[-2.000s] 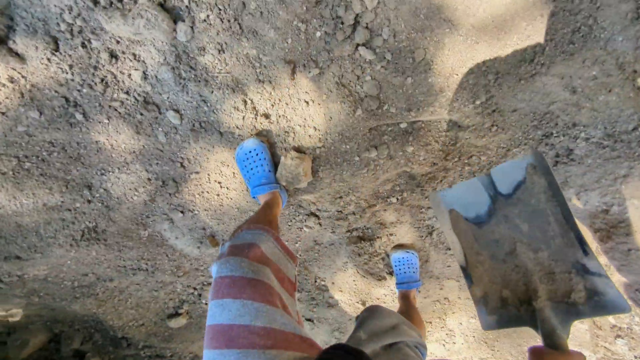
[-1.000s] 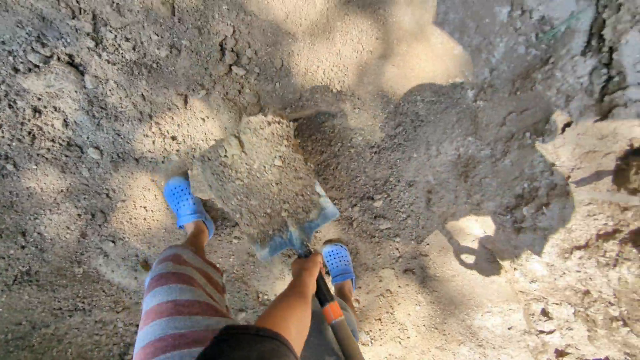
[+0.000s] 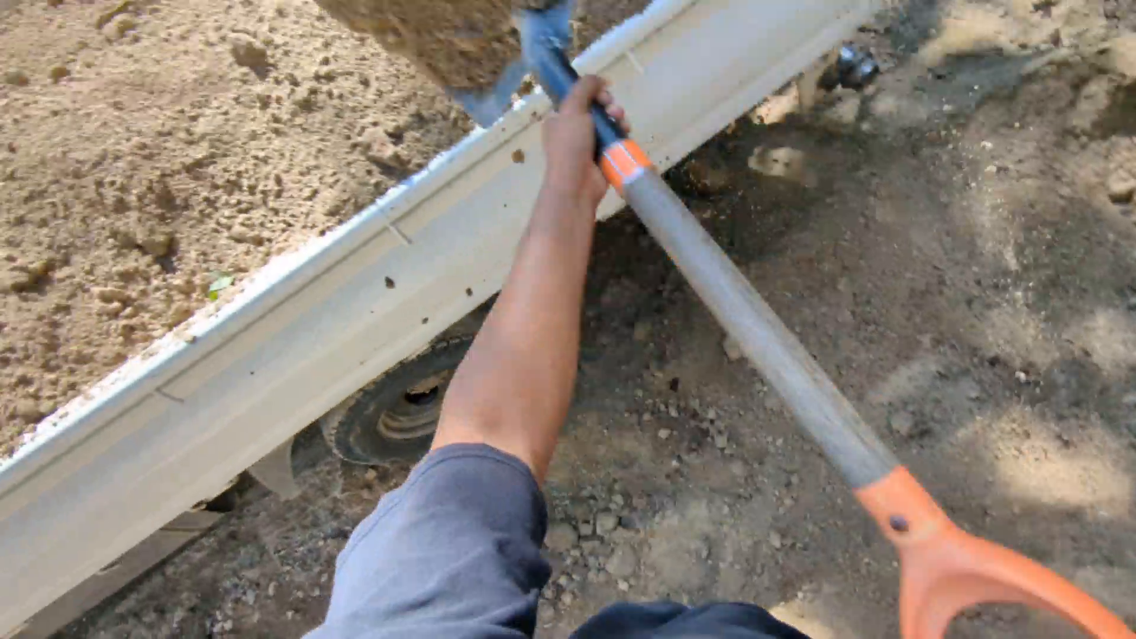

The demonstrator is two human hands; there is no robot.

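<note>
My left hand is closed around the black lower shaft of a shovel, just above its orange band. The metal blade, heaped with soil, is partly cut off by the top edge and lies over the rim of a truck bed's side panel. From my hand the grey shaft slants down to the right, to an orange D-shaped grip that is partly out of frame. No hand shows on the visible part of the grip. My right hand is not in view.
Loose soil fills the bed left of the pale side panel. A wheel shows beneath the panel. Gravelly ground lies below and to the right, with a small shiny object near the top.
The view has swung from the ground and my blue clogs to the truck bed. The soil-laden shovel, over the ground one second ago, is now at the bed's rim, with my left hand still on its shaft.
</note>
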